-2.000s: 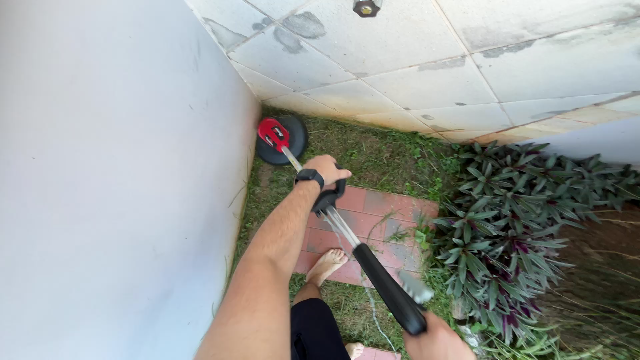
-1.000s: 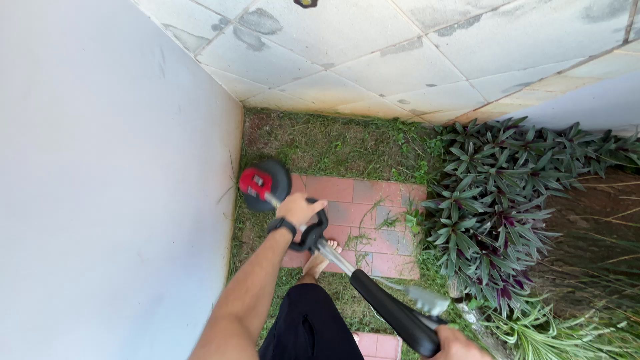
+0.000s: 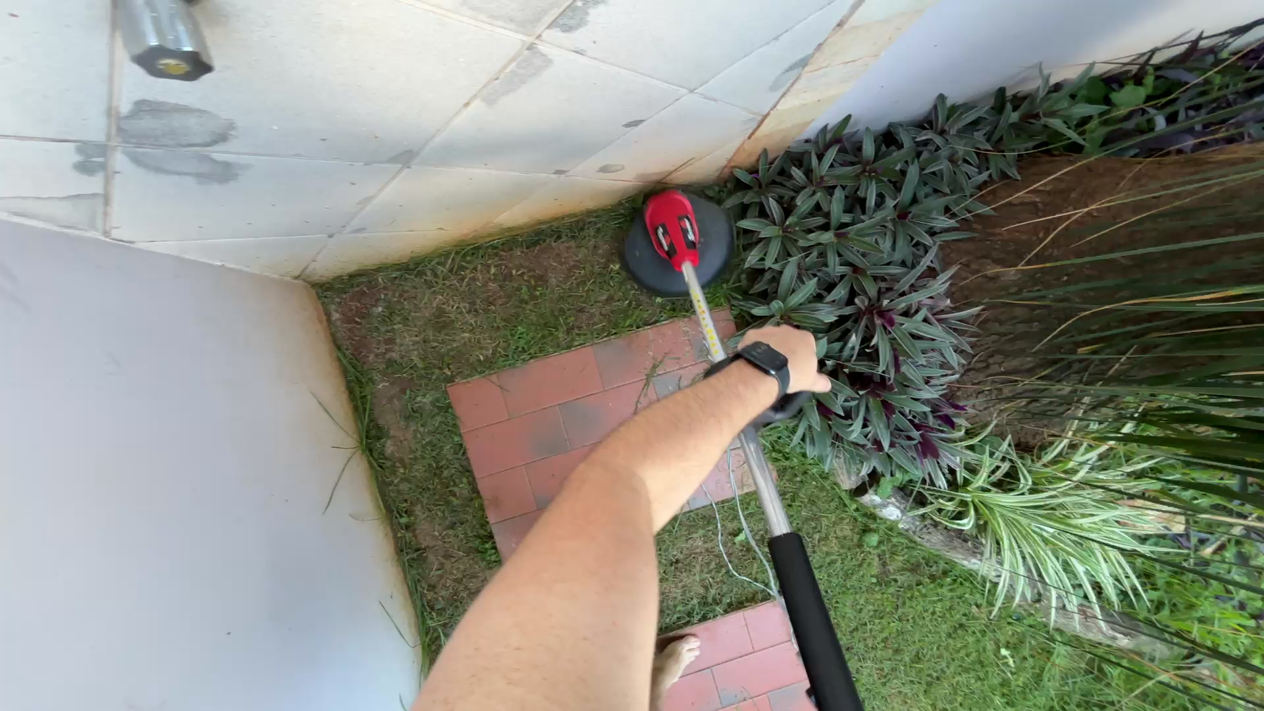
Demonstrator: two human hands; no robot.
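Observation:
A string trimmer runs from the lower right up to the tile wall's foot. Its red head (image 3: pixel 673 222) with a round black guard (image 3: pixel 709 262) lies over the grass where the wall meets the dark-leaved plants. My left hand (image 3: pixel 787 355), with a black watch on the wrist, is closed on the black loop handle (image 3: pixel 785 408) partway along the metal shaft (image 3: pixel 758 474). Below it the black foam-covered part (image 3: pixel 812 622) of the shaft leaves the bottom of the view. My right hand is out of the frame.
A white wall (image 3: pixel 178 444) stands at left, a tiled wall (image 3: pixel 444 128) with a metal fitting (image 3: pixel 168 44) above. Red paving slabs (image 3: pixel 538 425) lie in the grass, a cord (image 3: pixel 731 553) beside them. Leafy plants (image 3: pixel 869 296), a stone edging (image 3: pixel 948 543) and a bare foot (image 3: pixel 676 657) are near.
The trimmer head has swung from beside the white wall at left across to the plants at right, my left hand moving with it. My right hand has dropped out of view. The view has shifted.

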